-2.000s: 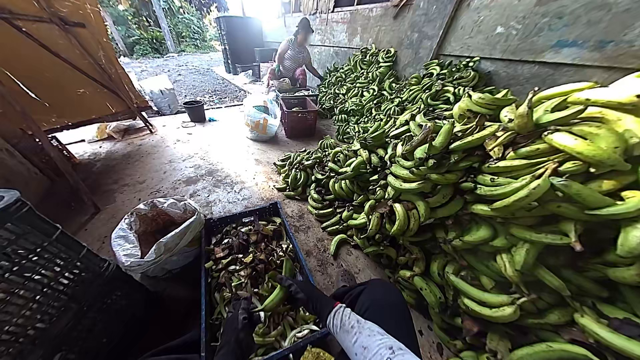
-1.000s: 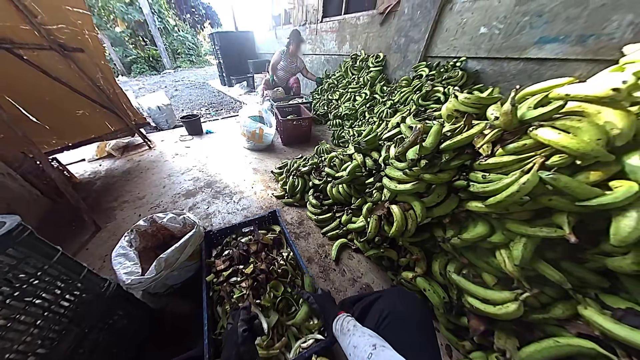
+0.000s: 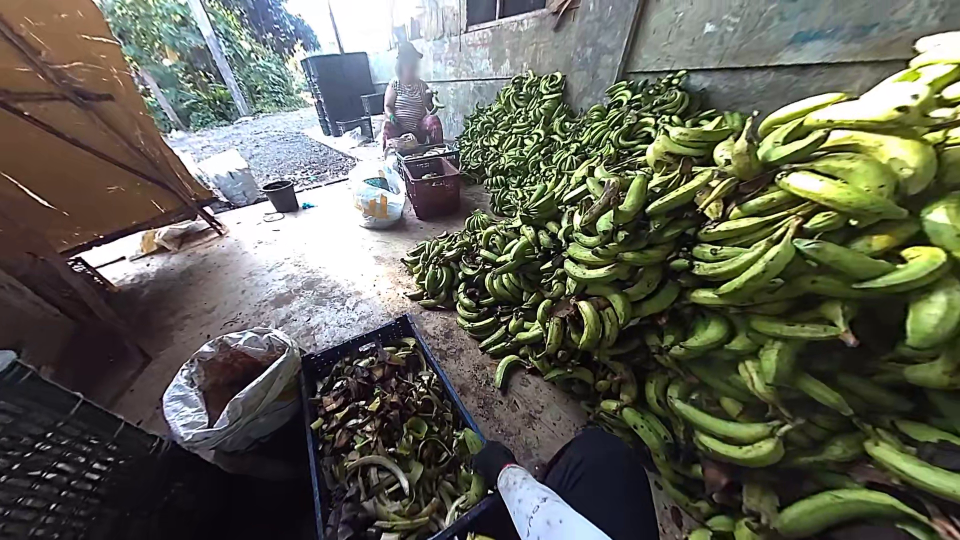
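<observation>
My right hand [image 3: 493, 461], in a dark glove below a pale, speckled sleeve, is at the right rim of a dark blue plastic crate [image 3: 436, 358]. It appears closed around a green plantain [image 3: 472, 441], whose end sticks out past the fingers. My left hand [image 3: 346, 511], also dark-gloved, is low at the crate's left side, over the peels; its fingers blend into the shadow and its hold cannot be made out. Green and brown peels [image 3: 390, 427] fill much of the crate. A large heap of green plantains [image 3: 600, 262] lies to the right.
An open white woven sack [image 3: 184, 397] stands left of the crate, beside a black slatted basket [image 3: 60, 457]. Farther off are a maroon crate [image 3: 433, 191], a white plastic bag [image 3: 377, 199], a black bucket [image 3: 280, 196] and a seated person [image 3: 410, 109]. A wall backs the heap.
My right hand has shifted right, from over the peels to the crate's rim. The seated person's arm, earlier stretched toward the heap, is now drawn in and raised.
</observation>
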